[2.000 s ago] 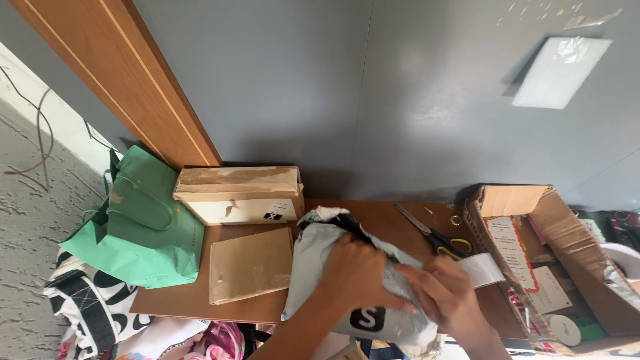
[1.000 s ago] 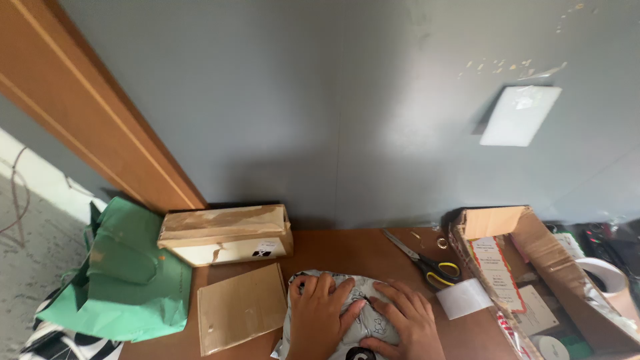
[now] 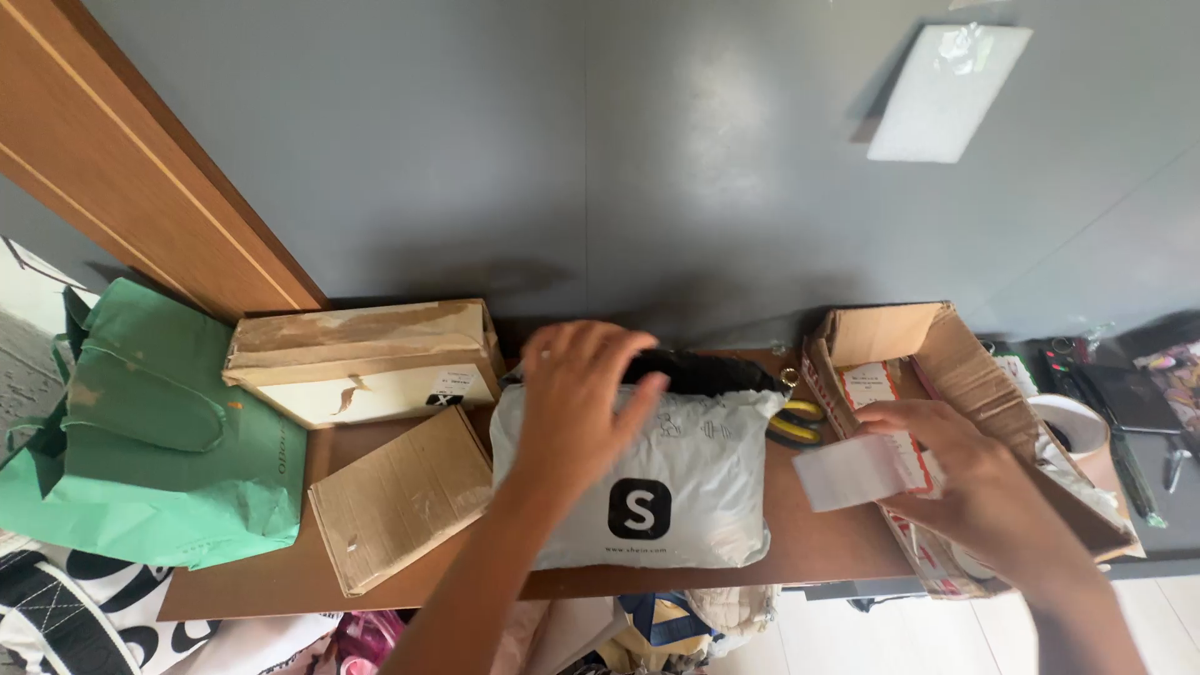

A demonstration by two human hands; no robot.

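A grey plastic mailer bag (image 3: 694,492) with a black square logo lies on the brown shelf, its black inner side showing along the top edge. My left hand (image 3: 586,398) is over the bag's upper left part, fingers spread and slightly blurred; whether it touches the bag I cannot tell. My right hand (image 3: 947,469) holds a small white paper piece (image 3: 848,472) between thumb and fingers, in front of the open cardboard box (image 3: 994,403). Scissors with yellow and black handles (image 3: 797,422) lie partly hidden behind the bag's right side.
Left of the bag are a flat cardboard box (image 3: 403,502), a longer box (image 3: 361,361) against the grey wall, and a green paper bag (image 3: 187,450). A tape roll (image 3: 1069,424) stands at the right. Fabric items (image 3: 656,623) lie below the shelf's front edge.
Both hands were on the mailer bag; my right hand has moved right and taken hold of the white paper piece, which lay beside the scissors. My left hand has lifted its fingers from the bag's front.
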